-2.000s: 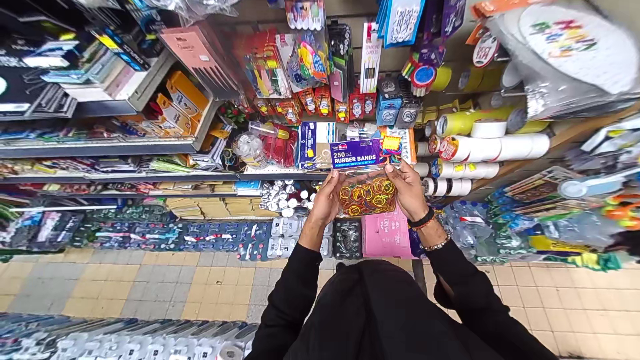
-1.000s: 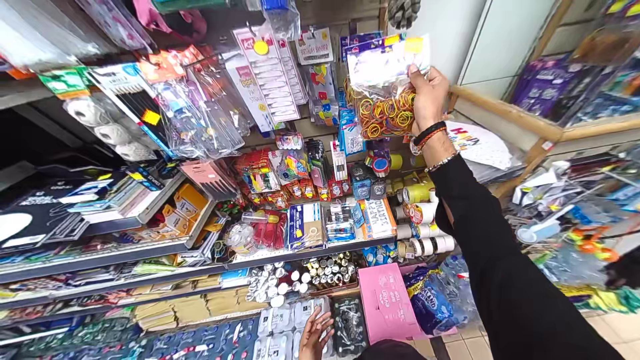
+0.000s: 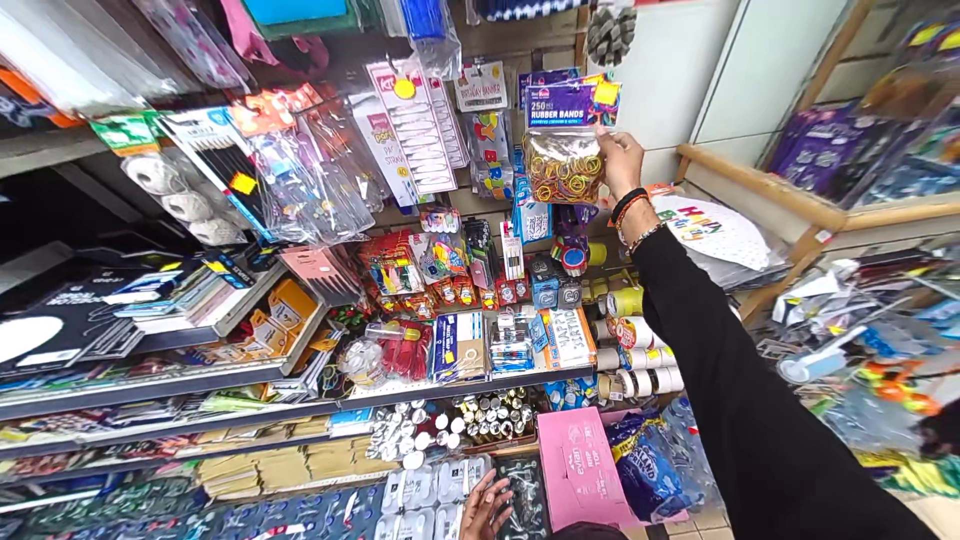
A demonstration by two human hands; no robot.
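Observation:
My right hand [image 3: 624,163], with a dark and a red band and a beaded bracelet at the wrist, grips the right edge of a clear pack of coloured rubber bands [image 3: 562,166]. The pack hangs upright before the wall display, its purple header card facing me. Another purple card [image 3: 546,77] shows just behind it. Whether the pack rests on a hook cannot be told. Low in the view, my left hand [image 3: 486,506] has its fingers spread and holds nothing; it is beside clear plastic containers [image 3: 439,487], and its lower part is cut off.
Hanging packs of pegs [image 3: 416,127] and a birthday banner [image 3: 489,150] are left of the rubber bands. Below, a shelf edge [image 3: 495,385] carries packaged goods, with tape rolls [image 3: 649,381] at its right. A pink box [image 3: 581,469] stands lower. A wooden-edged ledge [image 3: 765,184] is at right.
Two seconds ago both hands held the pack low in front of me. The right hand has since raised it to the wall display, and the left has let go. The header now faces me squarely.

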